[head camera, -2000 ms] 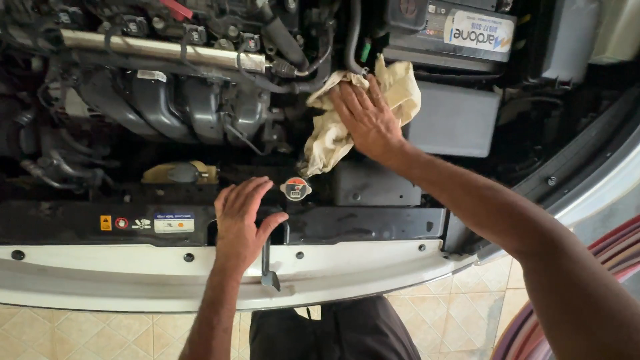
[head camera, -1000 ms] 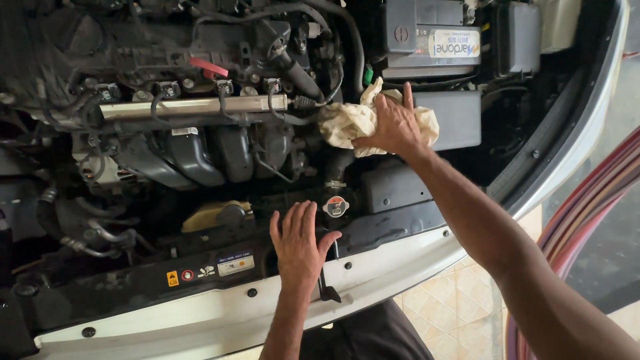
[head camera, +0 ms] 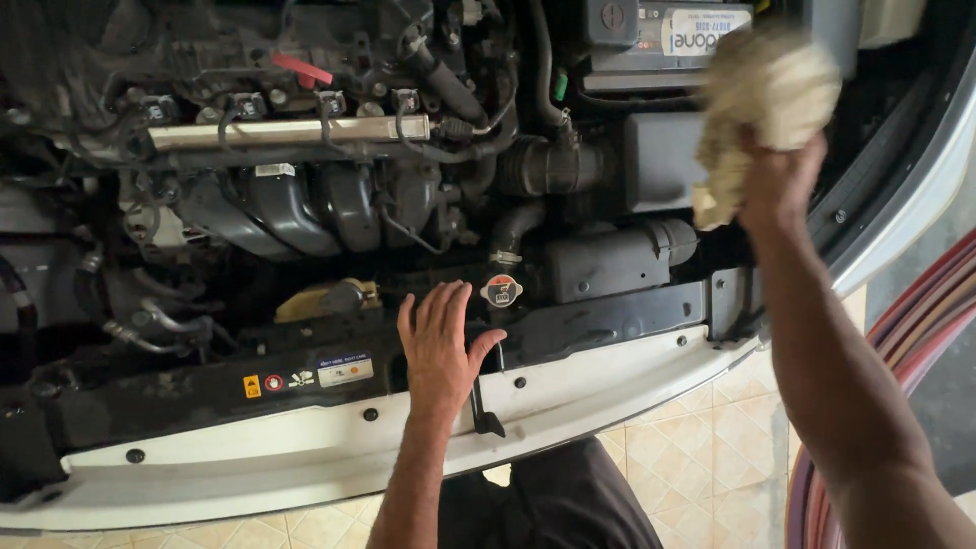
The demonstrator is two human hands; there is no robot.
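Note:
In the head view my right hand (head camera: pixel 781 179) grips a crumpled cream cloth (head camera: pixel 770 99), both blurred, above the right side of the engine bay. The cloth covers part of the car battery (head camera: pixel 644 80). Just left of it lies a grey plastic box cover (head camera: pixel 663 160). My left hand (head camera: pixel 438 343) rests on the black front panel (head camera: pixel 595 324), fingers spread and holding nothing. Its fingertips are close to the round radiator cap (head camera: pixel 502 291), which bears an orange and black label. A black latch lever (head camera: pixel 485 412) sticks out beside that hand's wrist.
A metal fuel rail (head camera: pixel 290 131) crosses the engine above the black intake manifold (head camera: pixel 290 210). A red plastic piece (head camera: pixel 303 69) lies higher up. The white front body edge (head camera: pixel 252 476) curves along the bay. Coloured hoses (head camera: pixel 915 328) lie at the right, beside floor tiles (head camera: pixel 686 450).
My right hand has lifted away from the air duct and moved right with the cloth, toward the battery's right end. The ribbed duct is uncovered. My left hand stays at the front panel.

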